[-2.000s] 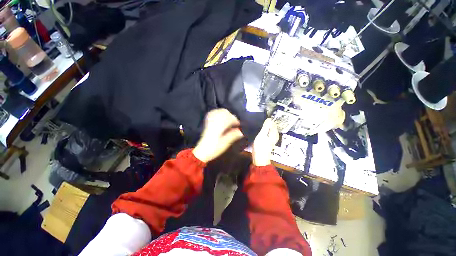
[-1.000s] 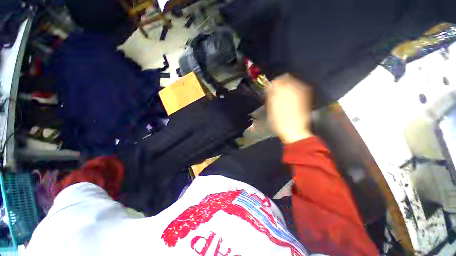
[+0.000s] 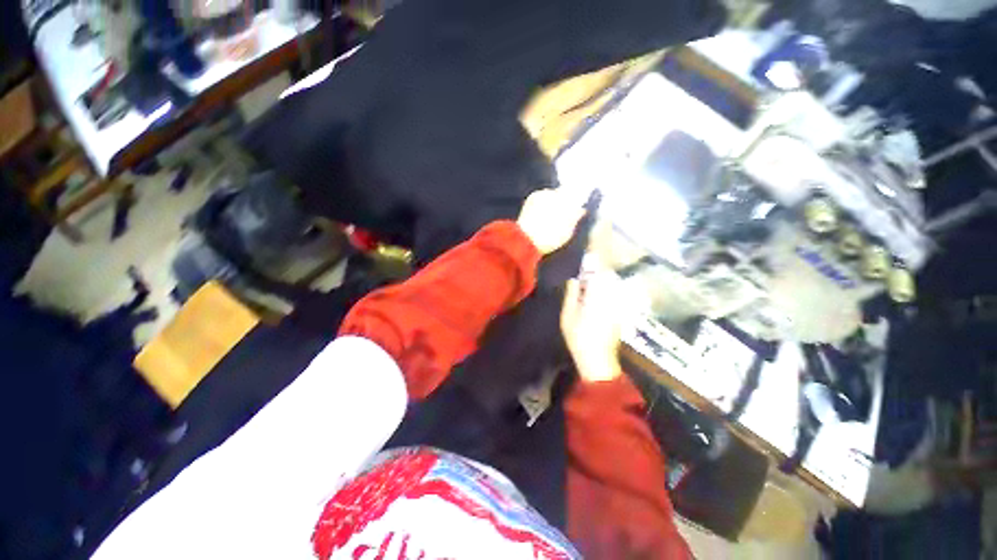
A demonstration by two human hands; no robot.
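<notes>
The white overlock machine stands on the right of the white table, blurred. My left hand is at the table's left edge, against a large black cloth; blur hides whether its fingers grip the cloth. My right hand is at the table's front edge, just below my left hand and left of the presser foot area. What its fingers hold cannot be told. A bright glare covers the cloth plate.
The wooden table edge runs below the machine. A light tan stool and a dark plastic bag are on the left. A side table stands at the upper left. Dark cloth heaps lie at the left.
The view swung left and down, then came back to the machine. My left hand, out of sight one second ago, is at the table's edge. My right hand is beside the machine again.
</notes>
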